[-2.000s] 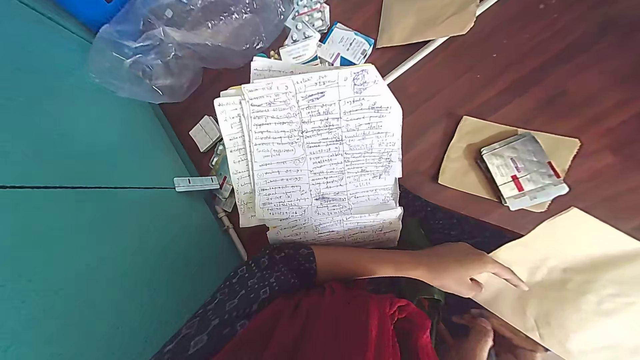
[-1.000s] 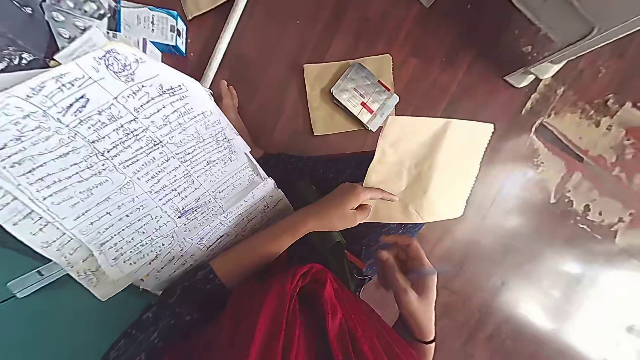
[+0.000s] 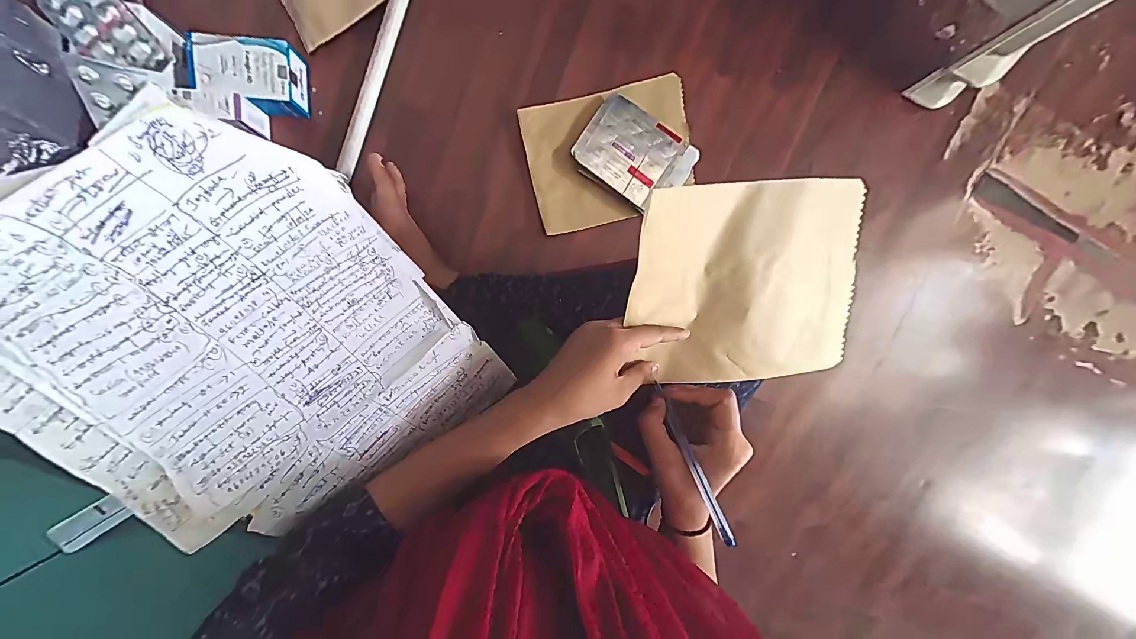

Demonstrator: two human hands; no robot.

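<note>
A plain tan paper envelope [image 3: 754,275] with a serrated right edge lies over my lap. My left hand [image 3: 603,368] pinches its lower left corner, with the index finger laid on top and the thumb by the edge. Just below, my right hand [image 3: 697,444] holds a blue ballpoint pen [image 3: 697,466], whose tip end is at the envelope's lower edge. Beyond it, a stack of foil blister packs [image 3: 632,146] rests on another tan envelope [image 3: 555,191]. Large sheets covered in handwriting [image 3: 222,328] spread out to the left.
At the upper left are blister strips [image 3: 111,40], a blue and white medicine box [image 3: 248,75] and dark plastic [image 3: 31,89]. A white pole [image 3: 377,84] lies near my bare foot [image 3: 399,209]. Another envelope [image 3: 328,18] shows at the top edge; a metal furniture leg [image 3: 1003,58] stands at the upper right.
The view has swung right. My right hand, near the envelope's underside two seconds ago, now holds the pen at its lower edge. My left hand stays on the envelope.
</note>
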